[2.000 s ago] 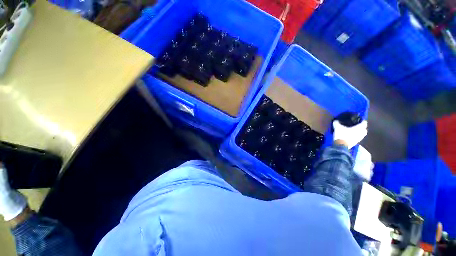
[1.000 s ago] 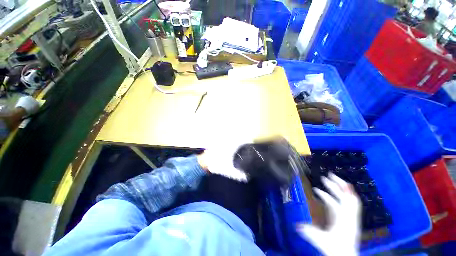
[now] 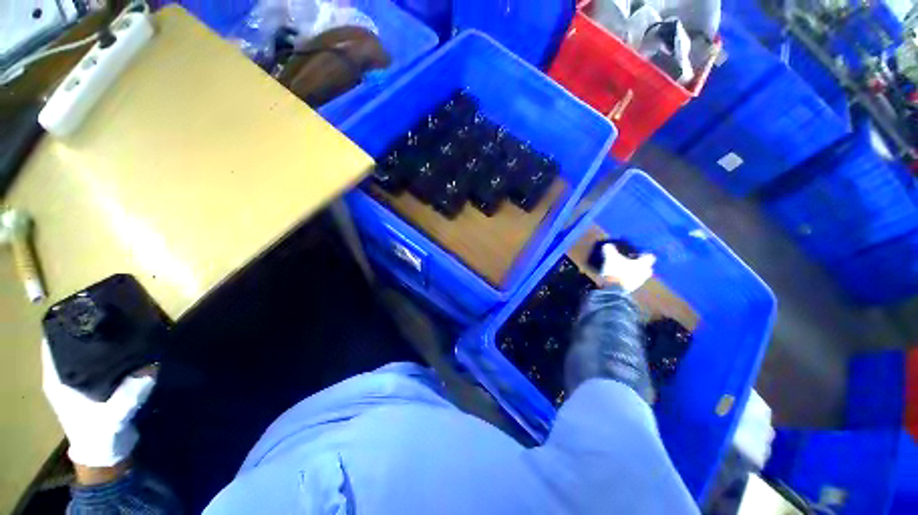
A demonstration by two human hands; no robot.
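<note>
My left hand (image 3: 99,410), in a white glove, holds a black socket unit (image 3: 101,327) at the table's front edge. My right hand (image 3: 624,268), in a white glove, reaches into the right blue crate (image 3: 740,347), with its fingers on a small black unit (image 3: 604,251) above the cardboard. Rows of black units (image 3: 544,327) stand in that crate, partly hidden by my right arm. The second blue crate (image 3: 403,251) holds more black units (image 3: 468,156) on cardboard. The corded hand tool (image 3: 25,256) lies on the tan table (image 3: 221,151) at the far left.
A white extension strip (image 3: 96,75) lies at the table's rear. A blue crate behind holds clear bags and a brown item (image 3: 337,65). A red crate (image 3: 614,91) stands behind the blue ones. More blue crates (image 3: 755,131) stand at the right, with another worker's white glove (image 3: 753,433) at lower right.
Since one second ago, the view has swung right toward the crates. My right hand has moved into the right crate onto a black unit. My left hand now holds its unit at the table's edge.
</note>
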